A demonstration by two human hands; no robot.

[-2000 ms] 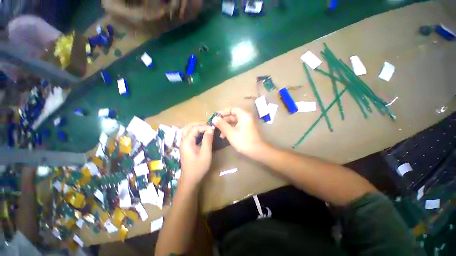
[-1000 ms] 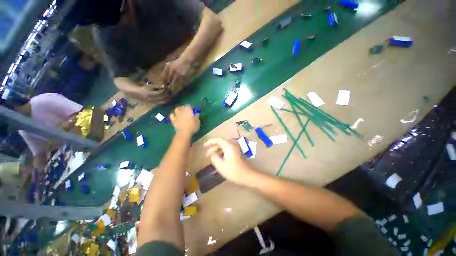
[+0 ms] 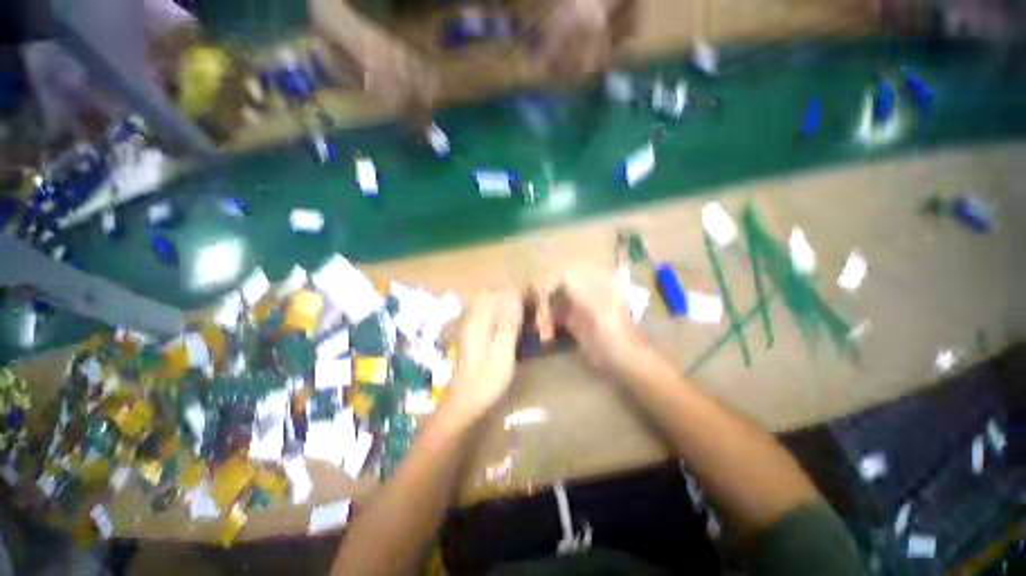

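My left hand (image 3: 492, 347) and my right hand (image 3: 594, 315) are close together over the dark work block (image 3: 545, 341), at the middle of the view. Both are blurred, and I cannot tell whether the fingers hold anything. A blue battery (image 3: 672, 289) lies right of my right hand, beside a small green circuit board (image 3: 637, 246) and a white label (image 3: 705, 307). A pile of green boards, white labels and yellow-orange parts (image 3: 302, 311) lies left of my left hand.
A green conveyor belt (image 3: 428, 203) with blue batteries runs beyond the tan bench (image 3: 608, 411). Green strips (image 3: 794, 281) lie at right. Another person's hand (image 3: 396, 81) is across the belt. A grey metal bar (image 3: 90, 295) crosses the left side. A dark tray (image 3: 934, 450) is at lower right.
My left hand has come back from the belt to beside my right hand over the work block. The view has turned, showing more of the pile at left.
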